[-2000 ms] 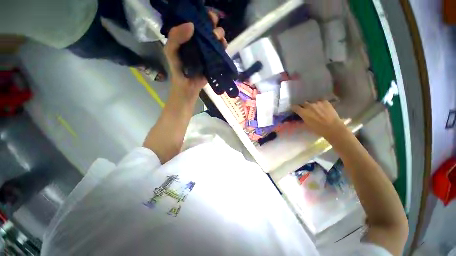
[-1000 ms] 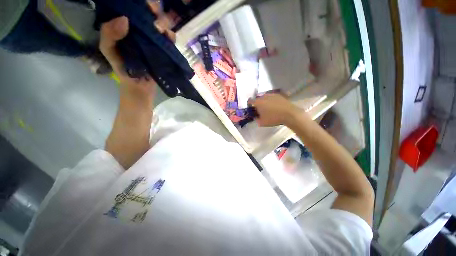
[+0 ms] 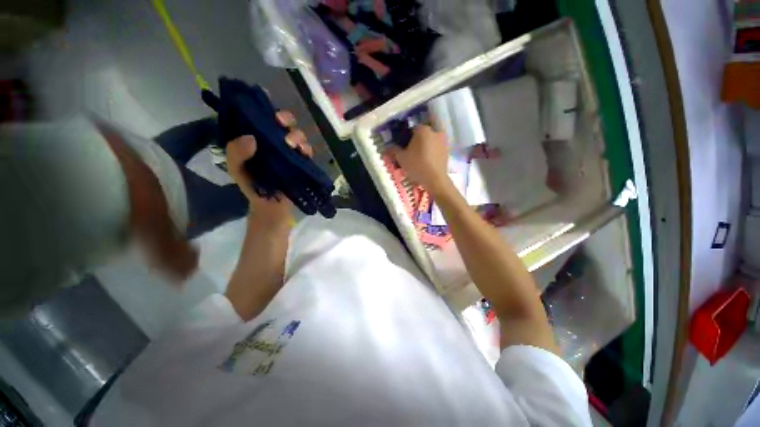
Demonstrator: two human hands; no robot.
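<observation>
My left hand (image 3: 271,158) is bare and grips a bundle of long dark parts (image 3: 279,154) outside the bins, over the floor side. My right hand (image 3: 427,157) reaches into the middle white bin (image 3: 487,68), its fingers closed at a dark part (image 3: 400,132) near the bin's upper left corner. The fingertips are partly hidden and blurred. Pink-orange parts (image 3: 414,198) and a few purple ones lie along the bin's left side. White pieces (image 3: 467,117) and a flat grey-white sheet (image 3: 512,125) lie to their right.
A bin with dark and salmon parts and clear bags (image 3: 321,50) adjoins above. Another bin with clear plastic (image 3: 596,292) adjoins below. The green bench edge (image 3: 579,10) runs along the right. A person's arm (image 3: 150,200) is close at left. A red tray (image 3: 719,324) is far right.
My right hand has moved from the lower part of the bin to its upper left corner. The view has shifted, showing more of the upper bin. The other person's arm has come in at left.
</observation>
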